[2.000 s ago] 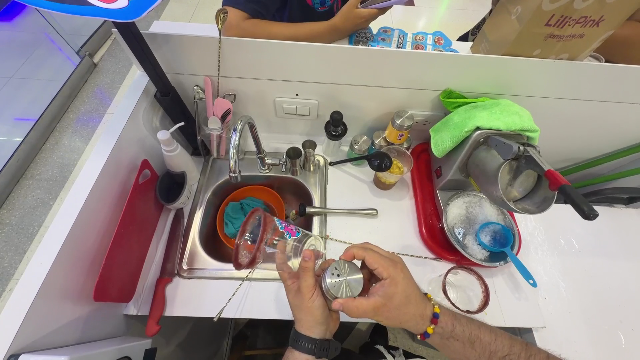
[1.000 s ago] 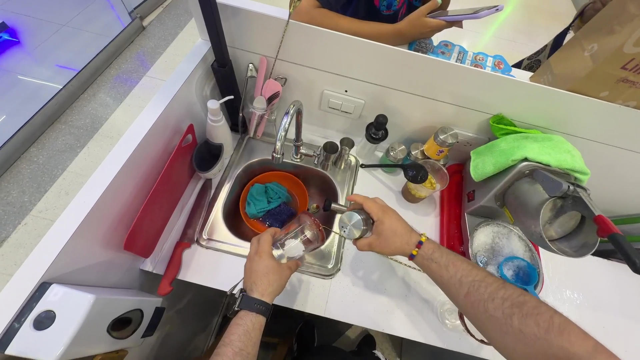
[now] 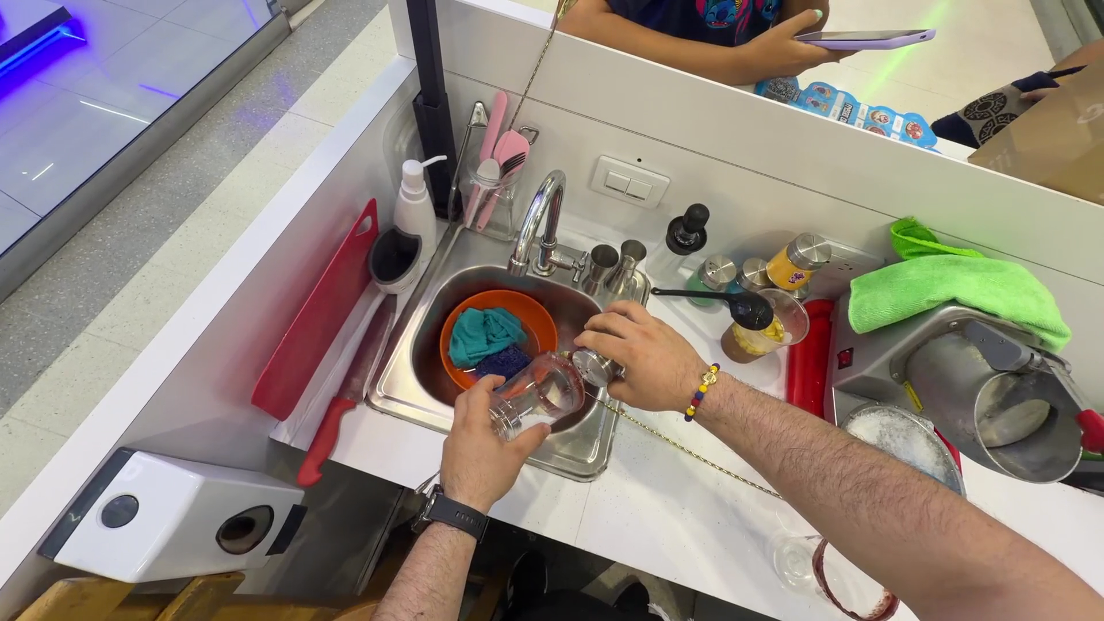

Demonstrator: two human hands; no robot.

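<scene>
My left hand [image 3: 487, 440] grips a clear cup [image 3: 539, 392], tilted with its rim toward the right, over the front of the steel sink [image 3: 595, 448]. Just right of that rim, my right hand [image 3: 642, 358] holds a shaker with a steel top [image 3: 595, 366], mostly hidden by my fingers. In the sink sits an orange bowl [image 3: 541, 323] with a teal cloth [image 3: 485, 336] and a dark blue thing in it. A twisted bar spoon [image 3: 690, 453] lies on the counter, partly under my right arm.
A knife with a red handle [image 3: 323, 440] lies left of the sink, beside a red cutting board [image 3: 319, 319]. Behind my right hand stand several jars and a cup with a black ladle [image 3: 750, 309]. An ice crusher [image 3: 992, 405] is at right. A person holds a phone [image 3: 867, 39] beyond the partition.
The clear cup and the steel-topped shaker have moved over the sink. The shaker was beside the cup near the counter's front edge two seconds ago. The view has shifted left.
</scene>
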